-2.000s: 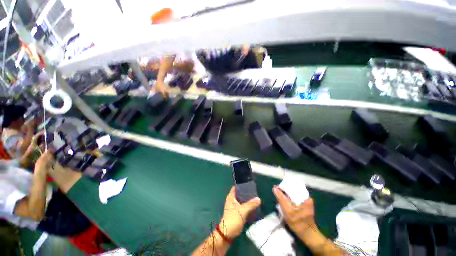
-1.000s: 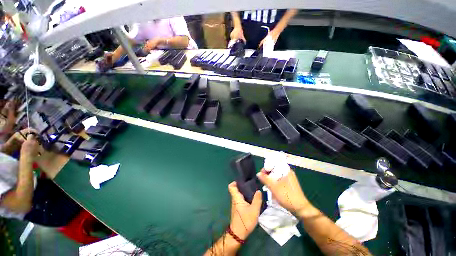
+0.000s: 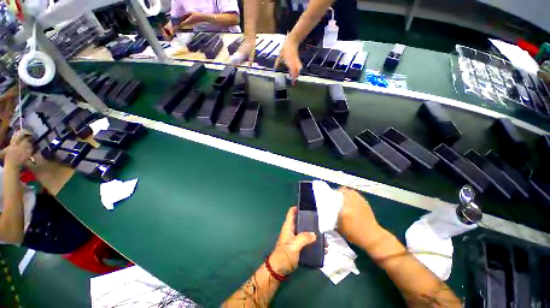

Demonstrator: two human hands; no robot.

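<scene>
My left hand is shut on a dark oblong housing, held upright over the bench with its darker window end away from me. My right hand holds a white wiping cloth against the right edge of the housing's upper end; its fingertips are partly hidden by the cloth. Crumpled white wipes lie on the green bench just right of the housing's lower end.
A solvent bottle with a shiny top and white cloth stands right, beside a black tray. Many housings lie on the dark belt beyond its pale edge. A crumpled wipe lies left. People work left and opposite.
The housing has turned more upright, and the cloth has moved from beside it onto its upper right edge. The view has shifted. A person's hands opposite now reach to the belt's far edge.
</scene>
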